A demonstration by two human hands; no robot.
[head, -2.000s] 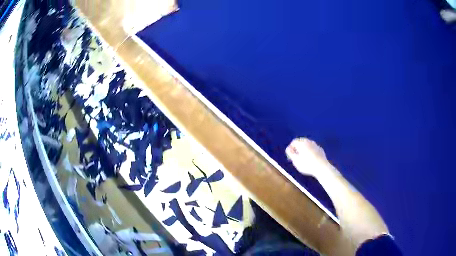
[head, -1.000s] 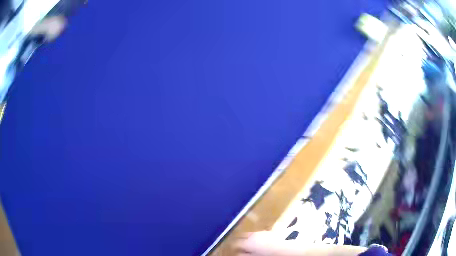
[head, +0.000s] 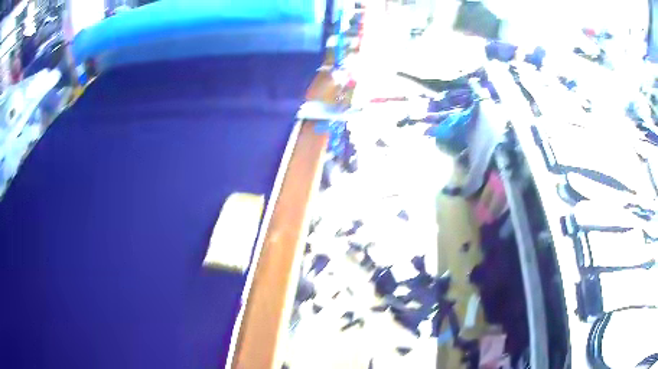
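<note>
A wide dark blue fabric ply [head: 137, 209] covers most of the cutting table. A pale, yellowish weight block [head: 237, 232] lies on the cloth close to its right edge. A thin pale line [head: 261, 249] runs along that edge, beside the brown table strip [head: 283, 230]. A thick light-blue fabric roll [head: 202, 29] lies across the far end of the cloth. Neither of my hands is in the picture.
The floor [head: 375, 238] right of the table is littered with dark scraps. A white piece [head: 321, 112] sits at the table edge near the roll. A neighbouring table with dark-edged white shapes [head: 613, 238] is at the right. Pale, blurred material [head: 32, 119] is at the left.
The view has swung along the table to the end with the roll. The hand and forearm at the bottom and the other person's hand at upper left have left the picture. The block appears nearer.
</note>
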